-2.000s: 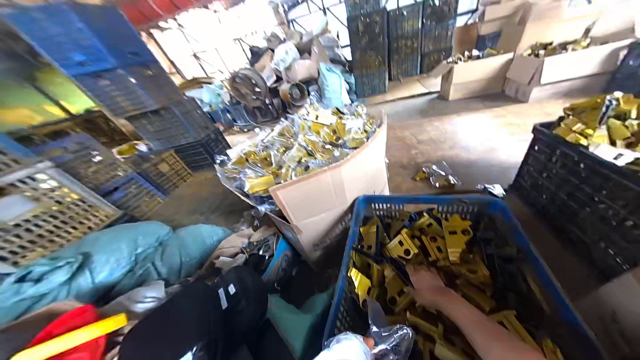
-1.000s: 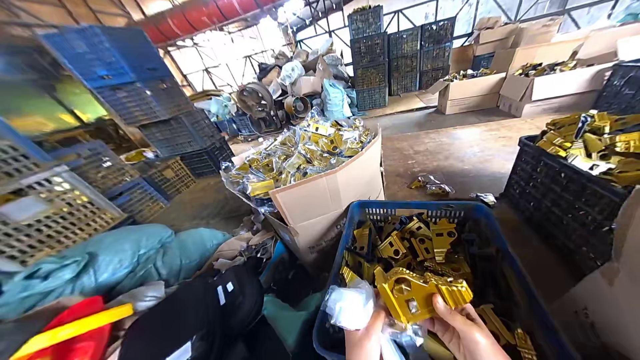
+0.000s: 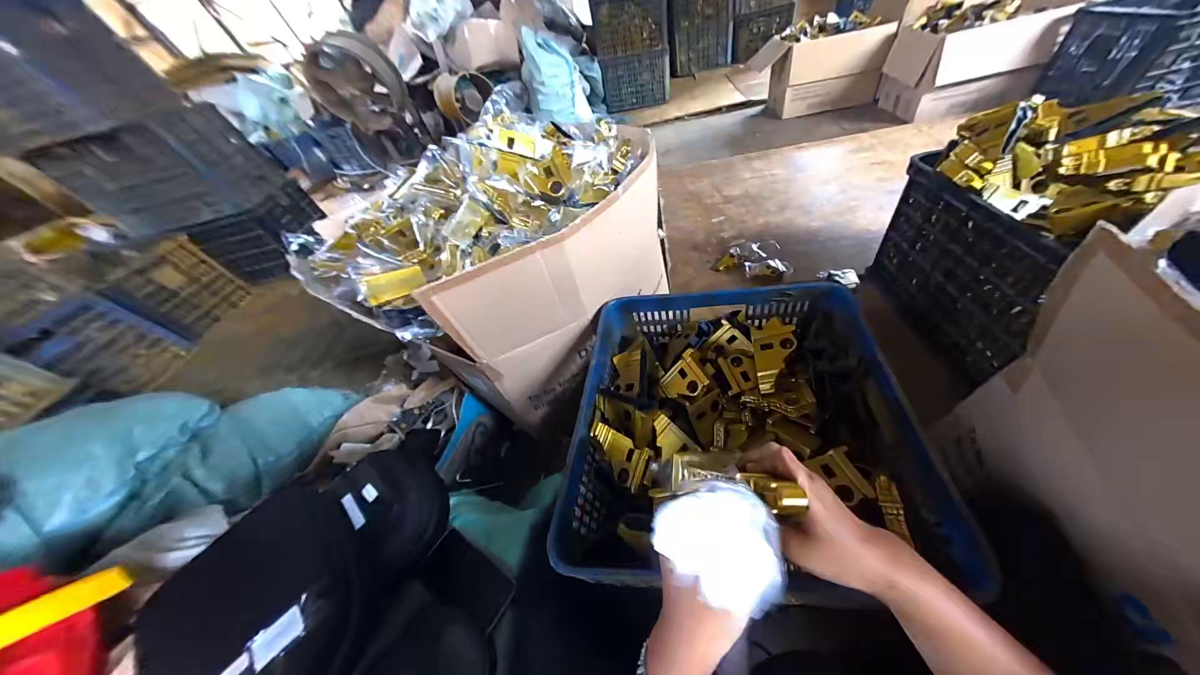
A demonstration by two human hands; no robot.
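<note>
Over the near part of a blue plastic basket (image 3: 891, 412), my right hand (image 3: 830, 525) grips gold-coloured metal parts (image 3: 773, 492). My left hand (image 3: 694, 609) is close beside it, with a white, crumpled bundle (image 3: 722, 544), perhaps plastic or cloth, covering its fingers. Whether the left fingers also hold the metal parts cannot be seen. Clear plastic seems to lie over the parts' left end. Beneath both hands, loose gold-coloured metal brackets (image 3: 684, 375) fill much of the basket.
A cardboard box (image 3: 562, 291) heaped with plastic-wrapped gold parts (image 3: 487, 197) adjoins the basket at left. At right stand a black crate (image 3: 975, 272) of gold parts and an open carton (image 3: 1087, 422). Teal sacks (image 3: 122, 459) lie at left; a small wrapped piece (image 3: 753, 260) is on the floor.
Two seconds ago my right hand was down among the brackets in the basket; it then came up with metal parts. Since one second ago, the white bundle has shifted in front of the parts.
</note>
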